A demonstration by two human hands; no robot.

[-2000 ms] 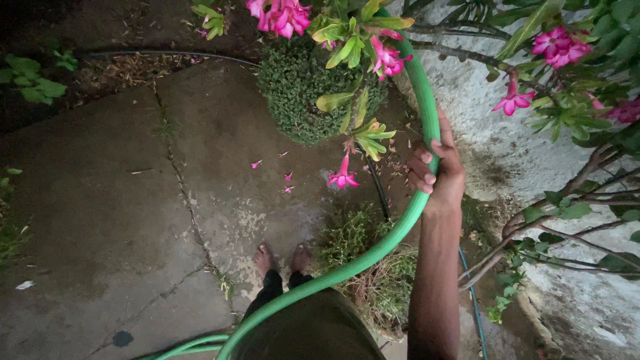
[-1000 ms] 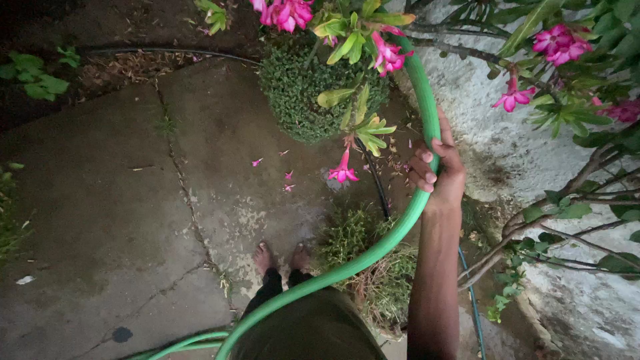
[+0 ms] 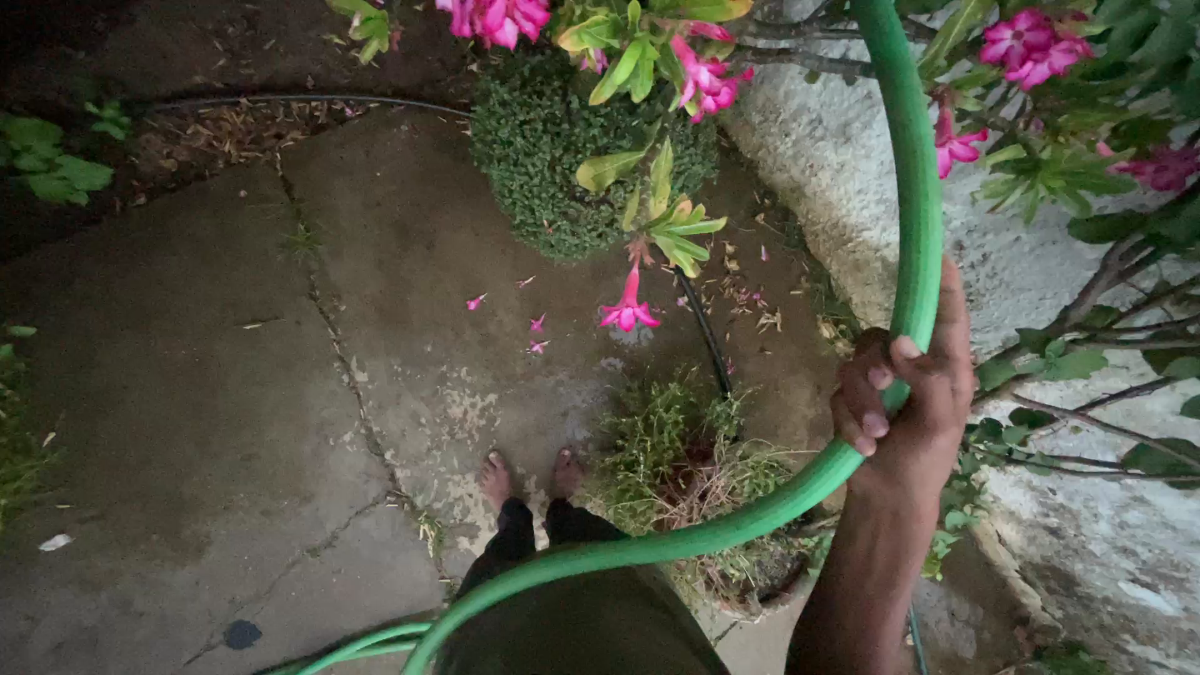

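My right hand (image 3: 905,380) is closed around a green garden hose (image 3: 731,525) at the right of the view, with the thumb and one finger lying along it. From the hand the hose rises past the top edge, its end out of sight. Below the hand it curves left across my body to the bottom edge, where more green hose lies on the ground. Pink flowers (image 3: 703,80) hang on leafy stems left of the hose's upper part. My left hand is out of view.
A round green shrub (image 3: 553,159) stands ahead, and a potted plant (image 3: 694,469) is beside my bare feet. A whitewashed wall (image 3: 1087,562) with woody branches runs along the right. Cracked concrete paving (image 3: 206,375) lies left; a black pipe (image 3: 703,328) crosses the ground.
The upper part of the hose has swung to the right, away from the pink flowers near the top. My right hand keeps its hold.
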